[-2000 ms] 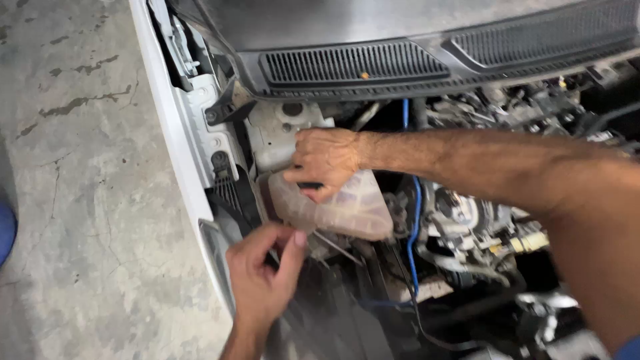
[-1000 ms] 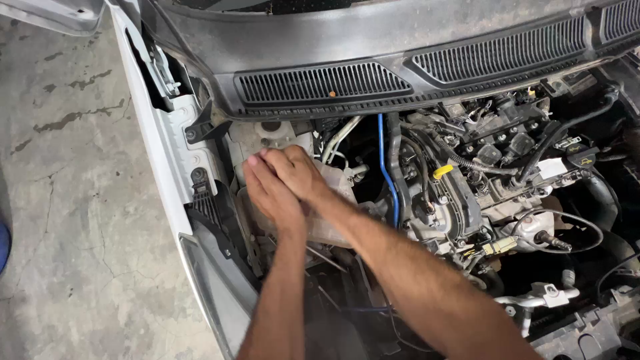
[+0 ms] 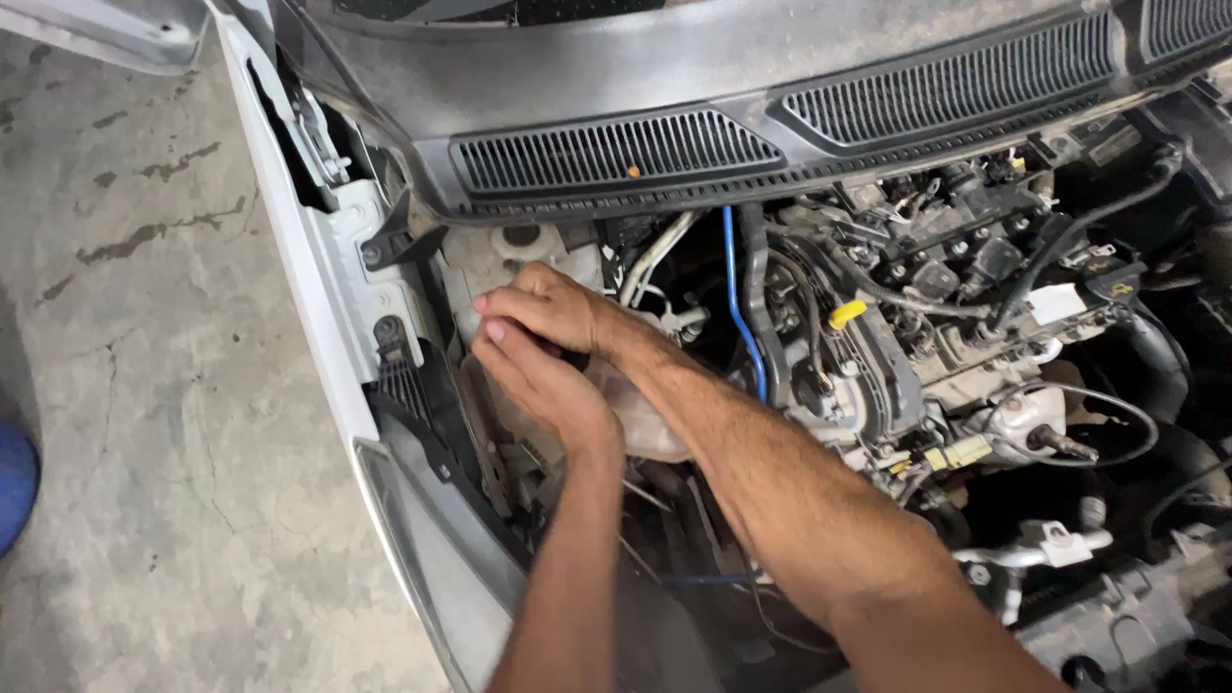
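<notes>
In a car's engine bay, both my hands are together over the translucent plastic coolant reservoir [image 3: 645,419] beside the left fender. My right hand [image 3: 553,308] curls over from above, its fingers pointing left. Just below it, my left hand [image 3: 544,385] reaches up from the bottom of the view, its thumb or fingertip close to those of the right. A dark round part, perhaps the reservoir's cap, shows between the palms. The fingers cover whatever they touch, so their exact grip is hidden. Behind the hands lies the pale strut tower [image 3: 520,243].
A black cowl grille [image 3: 616,149] crosses above the hands. To the right run a blue hose [image 3: 739,298] and a black hose [image 3: 765,308], beside the engine with its yellow dipstick handle [image 3: 847,314]. The white fender edge [image 3: 308,289] borders the concrete floor [image 3: 164,337].
My left hand, apart at the lower left two seconds ago, has moved up to meet my right hand over the reservoir. The view has shifted to show more of the engine.
</notes>
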